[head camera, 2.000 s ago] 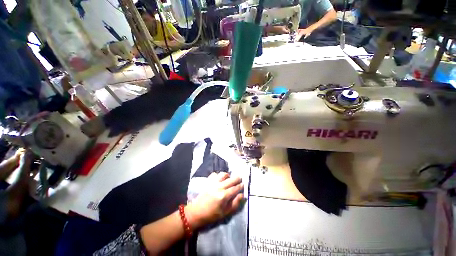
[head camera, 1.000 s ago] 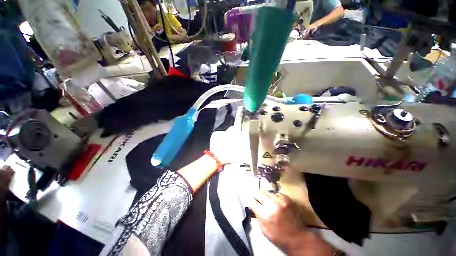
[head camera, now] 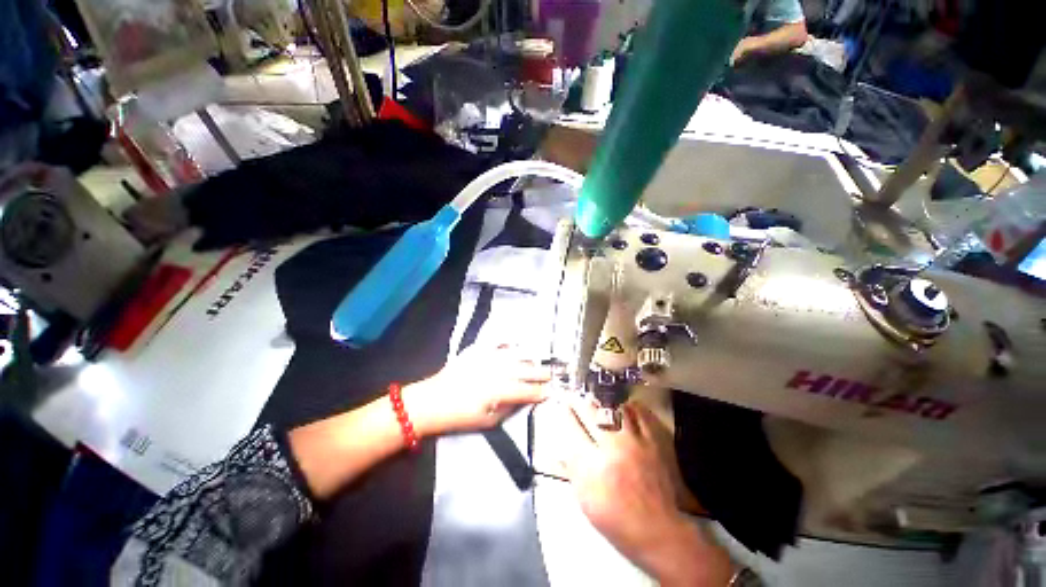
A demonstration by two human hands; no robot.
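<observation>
The garment panel (head camera: 468, 556), black with a pale grey-white area and dark strips, lies left of and under the sewing machine head (head camera: 746, 310). My left hand (head camera: 482, 388), with a red bead bracelet, rests on the pale cloth, fingertips at the left of the presser foot. My right hand (head camera: 619, 464) lies on the cloth just in front of the presser foot (head camera: 608, 411), fingers pointing at it. The fingertips of both hands are close together and overlit; whether they pinch the cloth cannot be told. The needle is not clearly visible.
A blue lamp paddle (head camera: 396, 275) on a white tube hangs over the cloth. A green holder (head camera: 660, 115) rises from the head. A black cloth heap (head camera: 333, 184) lies at back left. A black scrap (head camera: 734, 470) lies under the machine arm. Another machine (head camera: 57, 241) stands far left. A person's arm (head camera: 771, 41) shows behind.
My left hand has moved back from behind the needle area towards me, baring pale cloth with dark strips. My right hand stays by the presser foot, having entered since the earliest frame.
</observation>
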